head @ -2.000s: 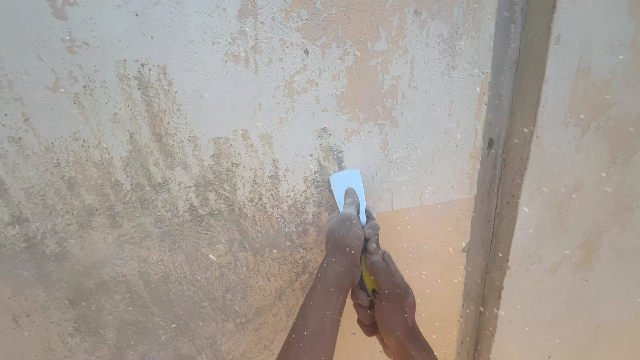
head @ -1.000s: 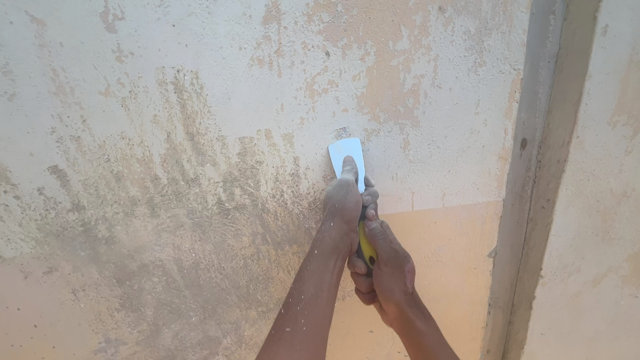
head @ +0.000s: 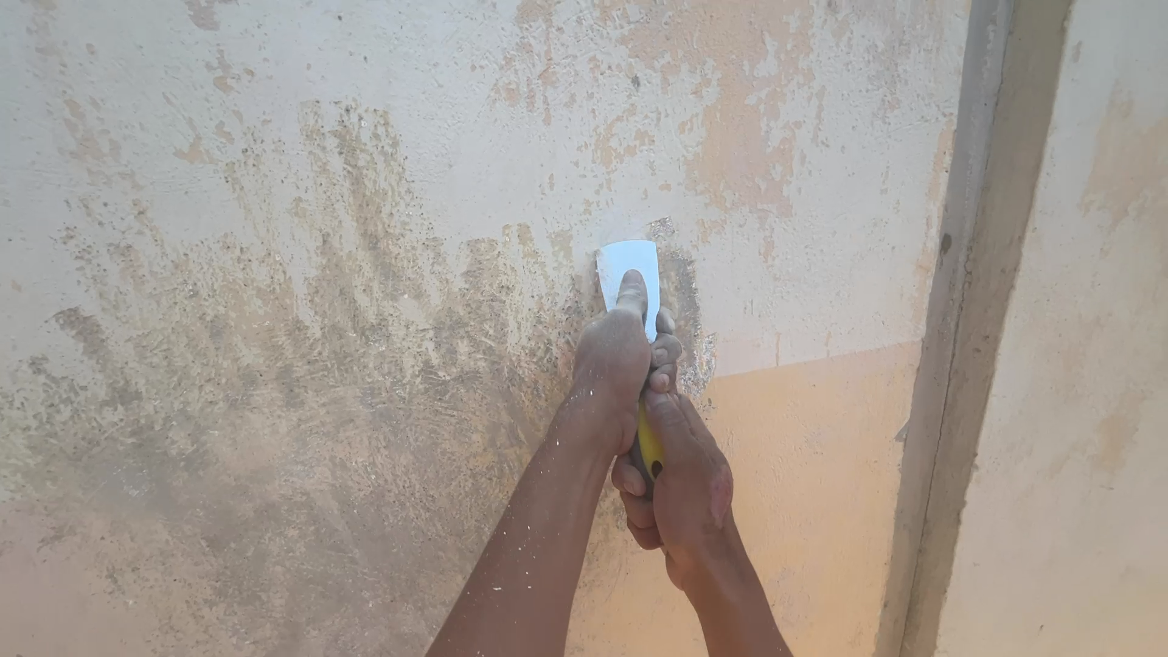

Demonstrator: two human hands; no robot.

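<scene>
A putty knife with a pale metal blade and a yellow and dark handle lies against the painted wall, its blade edge pointing up. My left hand is closed around the neck and upper handle, the thumb pressed along the blade. Lower down, my right hand grips the handle. Beside the blade is a rough, bared grey strip. Pale flakes and dust cover my left forearm. The lower end of the handle is hidden by my right hand.
Dark, stained, scraped patches spread over the wall on the left. White paint flakes off above, over peach; an orange painted area lies at lower right. A grey-brown vertical post or trim strip runs down the wall on the right.
A rough grey strip now shows to the right of the blade, where white paint showed one second ago. Both hands still hold the putty knife. The flying flakes seen two seconds ago are mostly gone.
</scene>
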